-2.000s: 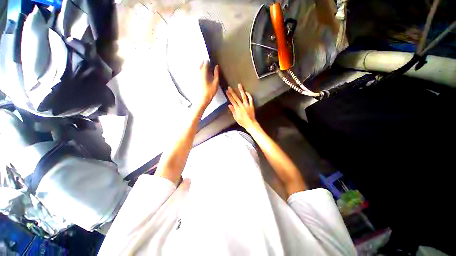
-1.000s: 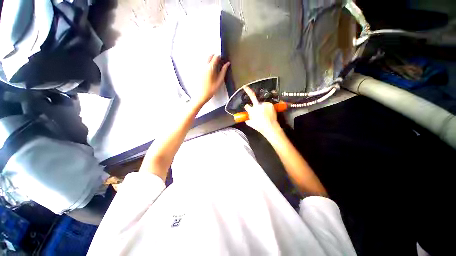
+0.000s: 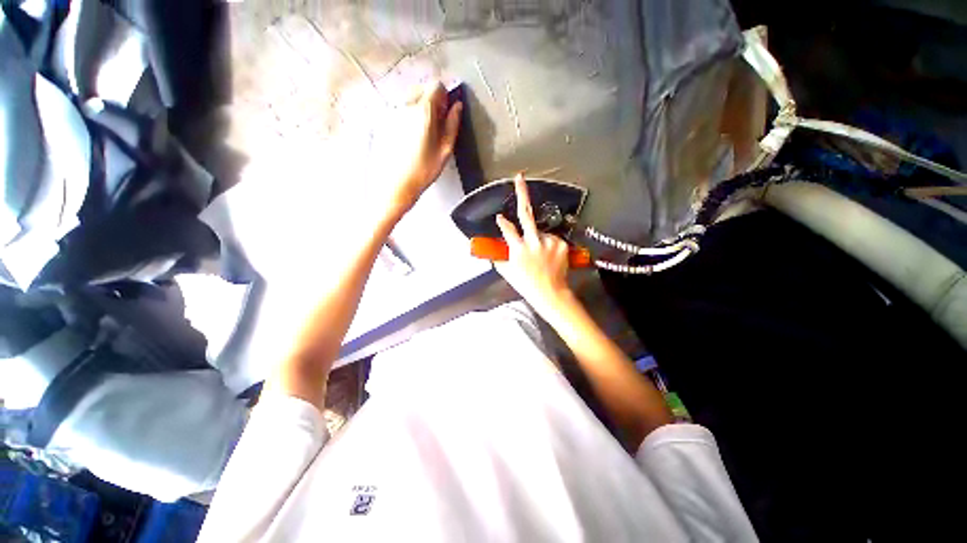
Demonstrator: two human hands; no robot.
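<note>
A white garment panel (image 3: pixel 286 228) with a dark edge lies flat on the stained ironing table (image 3: pixel 573 64); glare hides much of its surface. My left hand (image 3: pixel 433 138) lies on the panel's far right part, at its dark edge, fingers pointing away from me. My right hand (image 3: pixel 535 260) is on the orange handle of the iron (image 3: pixel 482 210), with one finger stretched over the iron's body. The iron stands at the panel's right edge near the table's front, its tip pointing left.
Pale and dark pieces (image 3: pixel 127 180) are heaped at the left. A stack of pale panels (image 3: pixel 148 430) hangs at the lower left. Whitish hoses (image 3: pixel 647 260) run right from the iron. A pale pipe (image 3: pixel 880 249) and dark cloth (image 3: pixel 785 392) are at the right.
The iron was lying at the far right of the table; my right hand has taken its handle and brought it to the panel's edge. My left hand has moved farther up the edge.
</note>
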